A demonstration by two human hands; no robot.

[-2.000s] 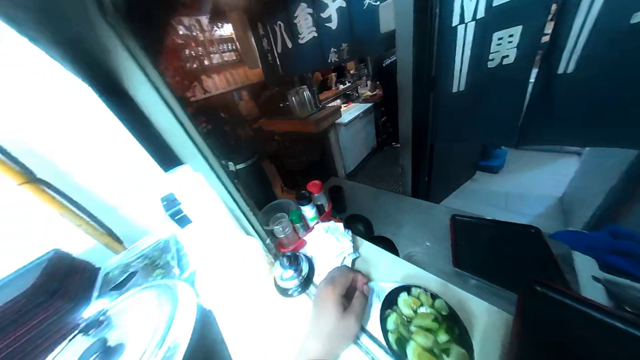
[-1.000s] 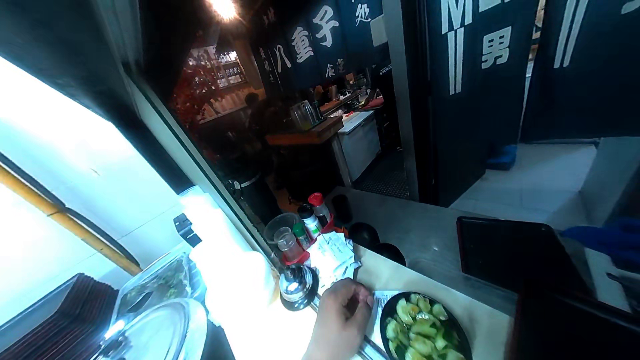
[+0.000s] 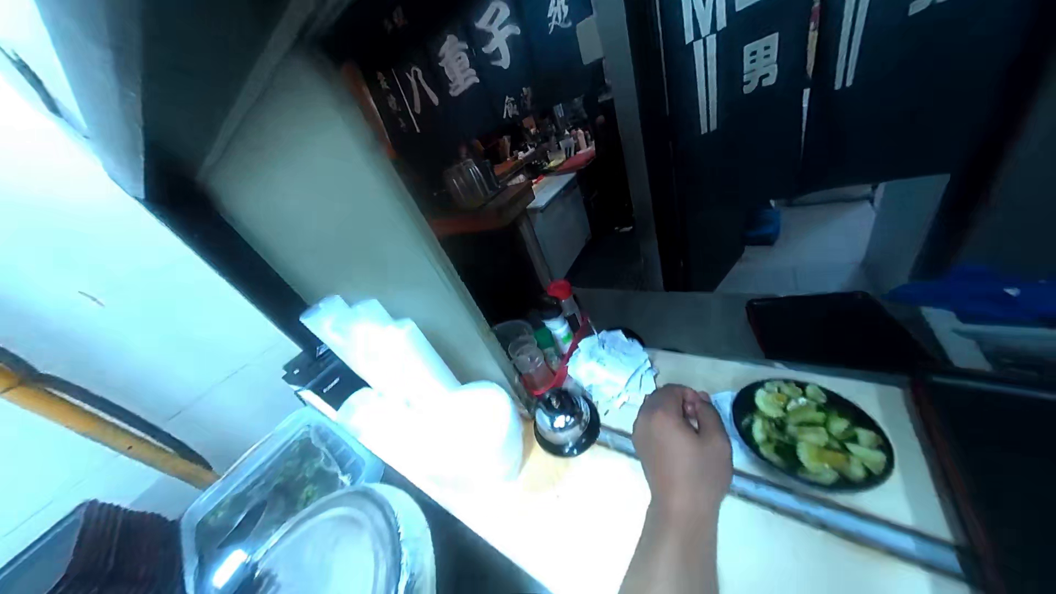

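My left hand [image 3: 683,441] is closed in a loose fist over the pale counter, its fingers curled toward the right; nothing shows in it, though the inside of the fist is hidden. Close to its right is a black oval dish [image 3: 813,435] of cut green vegetable pieces, partly over a white paper [image 3: 726,408]. A pile of crumpled paper slips [image 3: 612,371] lies just beyond the hand to the left. Nearer the window frame is a chrome service bell [image 3: 566,421] on a dark base. My right hand is out of view.
Condiment bottles [image 3: 561,318] and small clear cups [image 3: 528,355] stand behind the bell. A metal rail [image 3: 841,520] crosses the counter. Dark trays [image 3: 833,330] lie at the right. At the lower left are a clear food container [image 3: 198,520], a round lid [image 3: 338,549] and stacked dark trays [image 3: 115,549].
The view has swung somewhat. My left hand stays beside the dish, its fingers now more tightly curled than two seconds ago. The dish, bell and paper slips keep their places on the counter.
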